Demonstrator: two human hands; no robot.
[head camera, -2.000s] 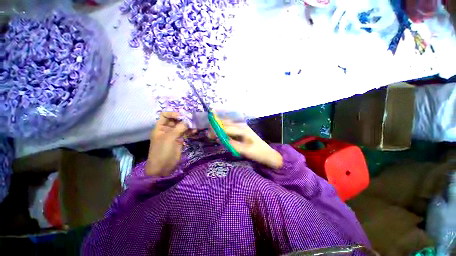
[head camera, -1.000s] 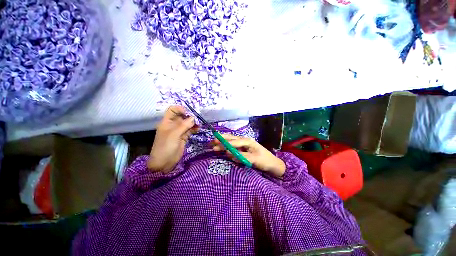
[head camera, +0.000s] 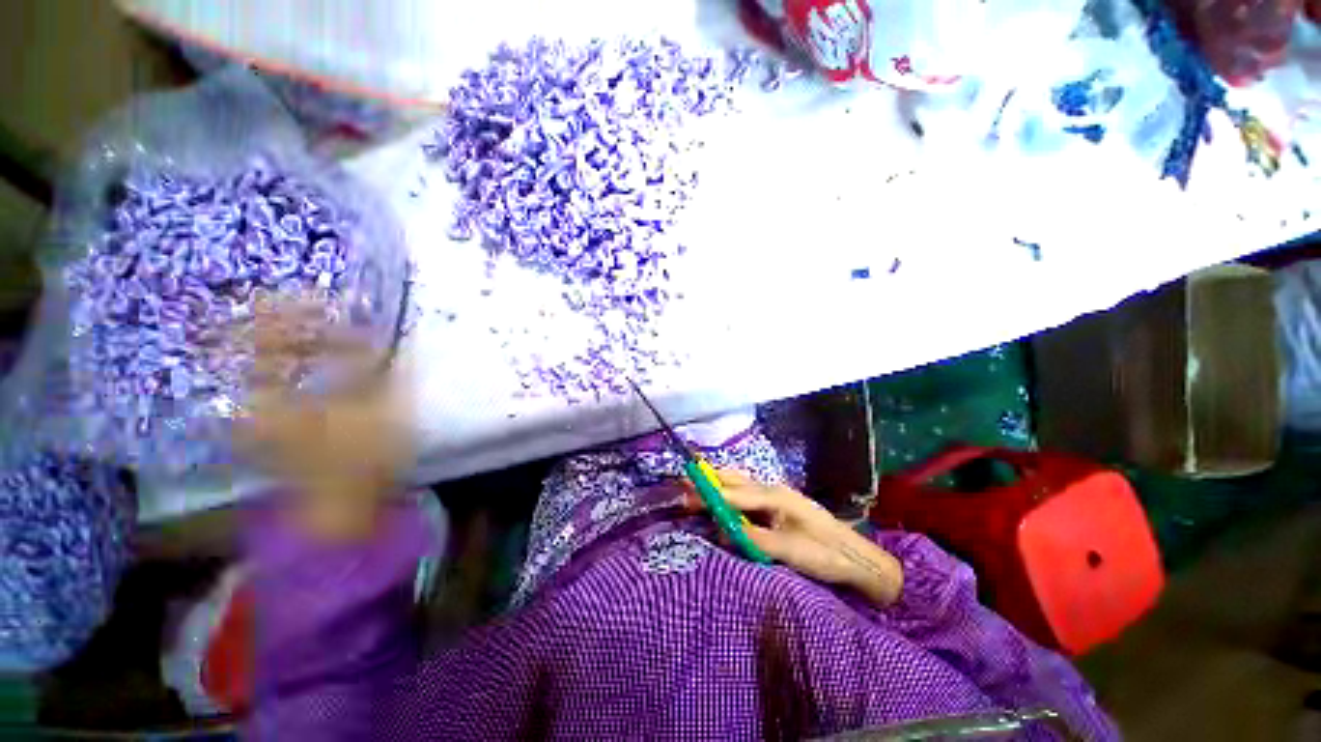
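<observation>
My right hand (head camera: 797, 529) holds scissors (head camera: 724, 507) with green and yellow handles over my lap, the dark blades pointing up and left to the table edge. My left hand (head camera: 319, 399) is blurred, at the front of the clear plastic bag (head camera: 384, 247) of purple-and-white looped ribbon pieces; whether its fingers hold a piece cannot be told. A loose pile of purple pieces (head camera: 572, 167) lies on the white table cover (head camera: 840, 189), with tiny pale offcuts (head camera: 580, 355) between it and the near edge.
A second bag of purple pieces (head camera: 65, 558) is at the far left, below the first. A red stool (head camera: 1087, 558) and a cardboard box (head camera: 1229, 370) are at the right below the table. A white bag with red print (head camera: 833, 32) lies at the table's far side.
My left hand has moved from beside the scissors, left to the plastic bag. My right hand keeps the scissors. The view has shifted, showing more of the table's far side and the second bag.
</observation>
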